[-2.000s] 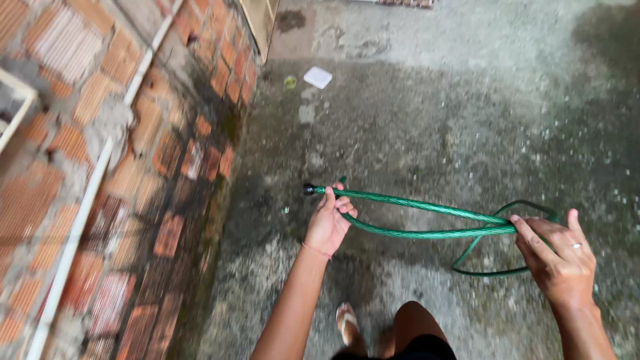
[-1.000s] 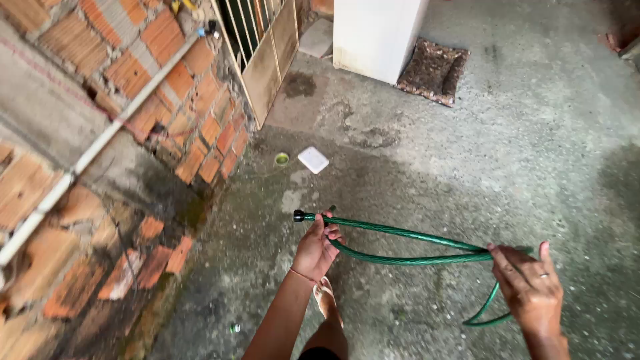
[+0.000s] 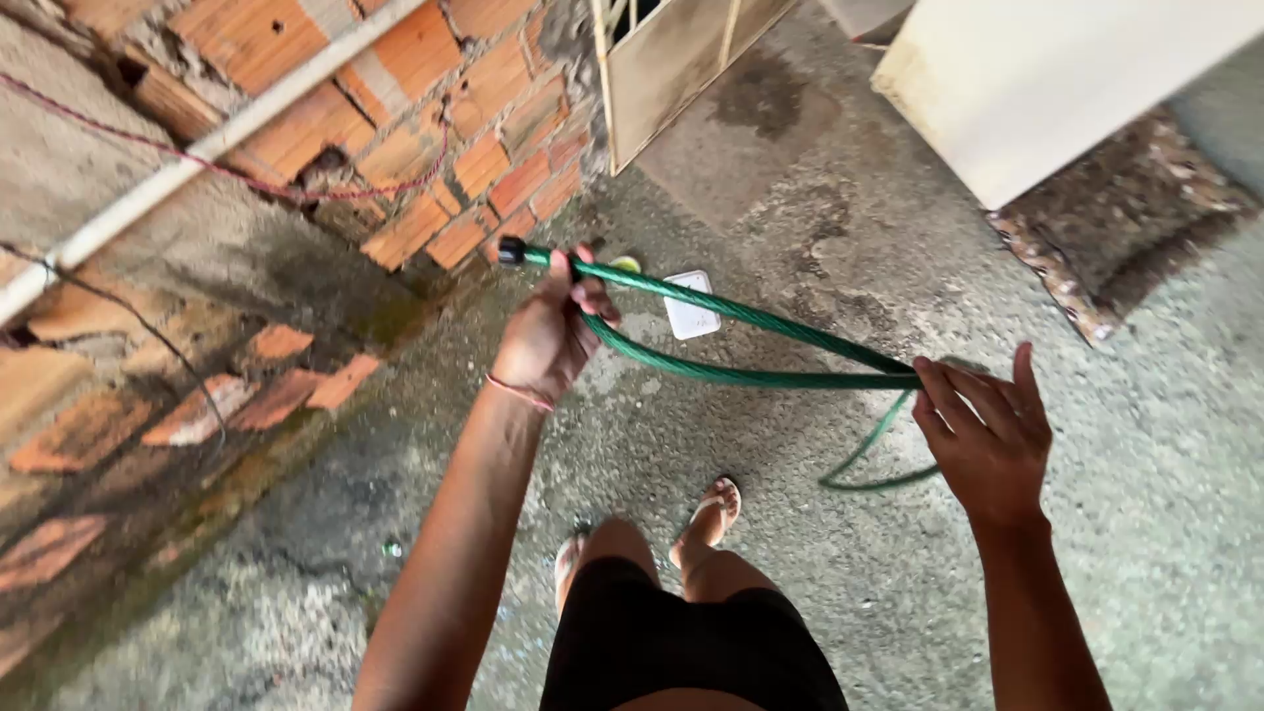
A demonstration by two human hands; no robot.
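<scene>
A green garden hose [image 3: 760, 316] stretches between my two hands in two strands above the floor. My left hand [image 3: 553, 331] grips it near its end, where a black hose connector [image 3: 511, 250] sticks out to the left past the fingers. My right hand [image 3: 983, 425] pinches both strands together where they meet, with the thumb raised. A thinner-looking loop of the same hose hangs below and to the left of the right hand. How the hose runs behind the right fingers is hidden.
A brick wall [image 3: 415, 79] with a white pipe [image 3: 212, 148] and loose wires runs along the left. A metal gate [image 3: 671, 69], white cabinet-like object [image 3: 1047, 79] and brown mat [image 3: 1126, 227] lie ahead. A white lid-like piece [image 3: 692, 305] rests on the concrete floor.
The view has shifted and turned, bringing the gate and white object closer. Both hands keep their hold on the hose, which stays stretched between them.
</scene>
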